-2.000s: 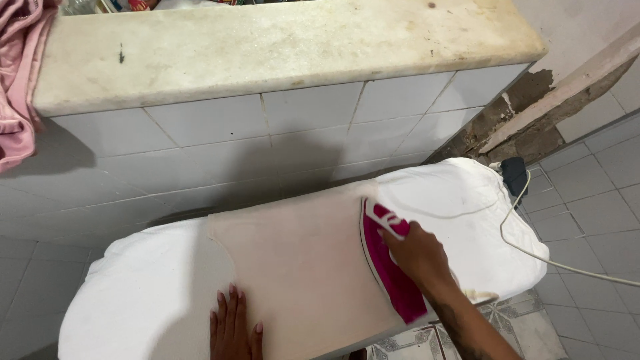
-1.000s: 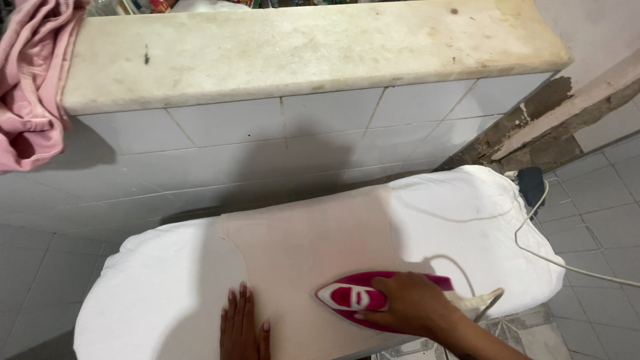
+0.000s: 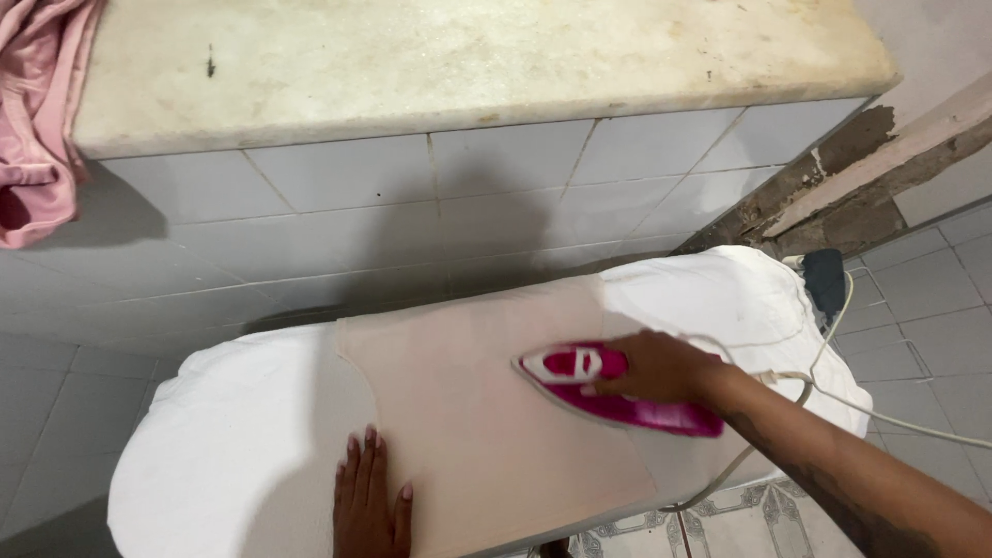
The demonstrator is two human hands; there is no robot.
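A pale pink garment (image 3: 465,418) lies flat across the middle of an ironing board with a white cover (image 3: 201,442). My right hand (image 3: 659,368) grips the handle of a magenta and white clothes iron (image 3: 666,415), whose tip points left over the right part of the garment. My left hand (image 3: 372,496) rests palm down at the garment's left edge near the board's front, fingers slightly apart, holding nothing. From the iron's back, a pale cord (image 3: 891,415) runs off to the right.
Behind the board stands a white-tiled low wall with a marble top (image 3: 480,70). A pink cloth (image 3: 39,116) hangs over its left end. A dark object (image 3: 823,283) sits at the board's far right end, beside the cord. Patterned floor tiles (image 3: 744,519) show below.
The iron was upright in view near the garment's right edge, then turned with its tip to the left; since then it has moved toward the board's far side. My left hand stays on the garment.
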